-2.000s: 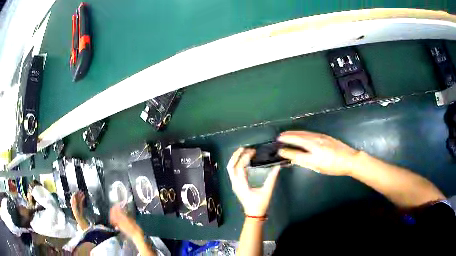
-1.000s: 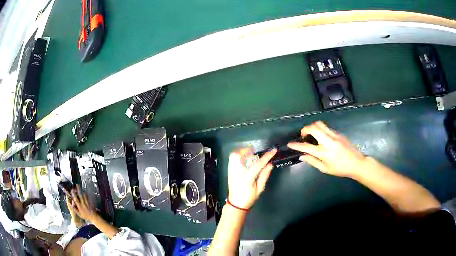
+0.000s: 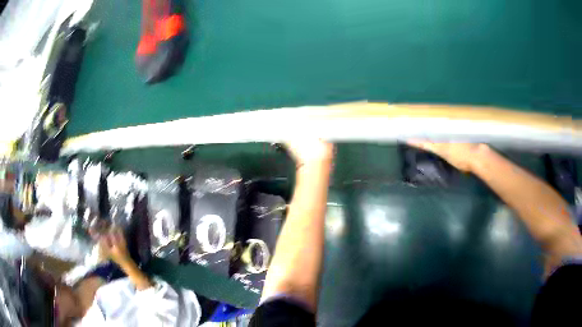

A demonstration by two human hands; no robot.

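Observation:
The frame is blurred by motion. My left hand [image 3: 311,152] reaches to the shelf's white edge; its fingers are hidden beneath, so I cannot tell whether it holds anything. My right hand [image 3: 456,154] reaches under the same edge, beside and partly over a black tray piece [image 3: 426,170] on the green strip. Its fingertips are hidden and its grip cannot be told. Black retail boxes with ring pictures [image 3: 210,220] stand in a row left of my left forearm.
The shelf's white edge [image 3: 230,129] crosses above the bench. A red and black cutter [image 3: 159,48] and a long black box [image 3: 62,96] are at upper left. A co-worker's hand [image 3: 115,246] is at lower left. Another dark piece [image 3: 563,171] lies at right.
Both hands have moved forward to the shelf edge and apart from each other. The black piece they both held is no longer visible between them. The view has shifted, and the shelf edge sits lower.

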